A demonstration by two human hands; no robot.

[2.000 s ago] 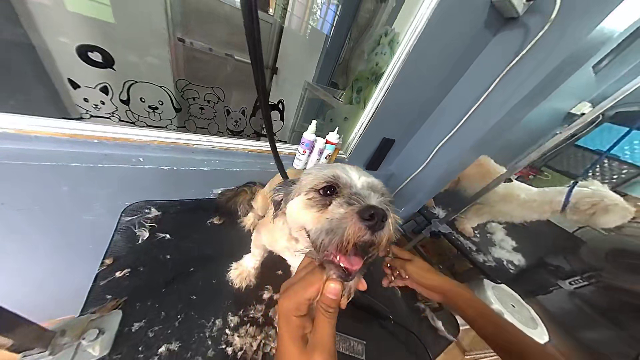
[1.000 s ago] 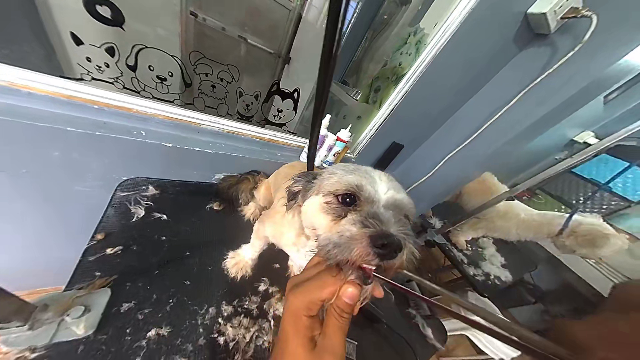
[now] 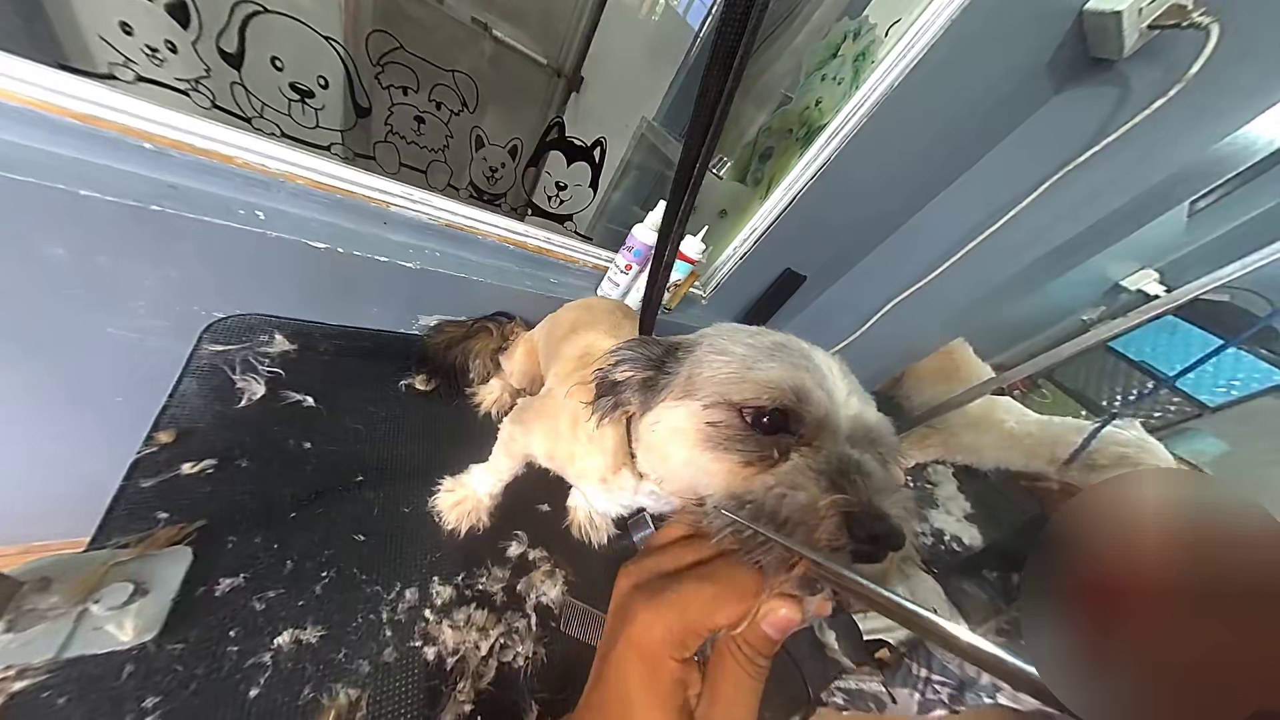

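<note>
A small dog [image 3: 600, 400] with cream and grey fur sits on a black grooming table [image 3: 330, 400], its head turned to the right. Beneath its muzzle, my left hand [image 3: 690, 610] grips the chin hair between thumb and fingers. A long metal scissor blade [image 3: 900, 605] lies across the side of the muzzle, its tip near the cheek. It runs down right toward my right hand [image 3: 1150, 600], which a skin-toned blurred patch covers, so its fingers cannot be made out. Part of a metal comb [image 3: 582, 622] shows beside my left hand.
Cut fur [image 3: 480, 630] is scattered over the table. A black strap [image 3: 690, 170] hangs behind the dog's head. Bottles [image 3: 628, 260] stand by the window frame. A metal clamp plate [image 3: 110, 605] sits at the lower left. At right, a mirror [image 3: 1000, 430] reflects the dog's body.
My right hand was bare beside the dog's muzzle two seconds ago; scissors then came in from the right. Their blades have moved from the mouth to along the muzzle. The mouth was open earlier.
</note>
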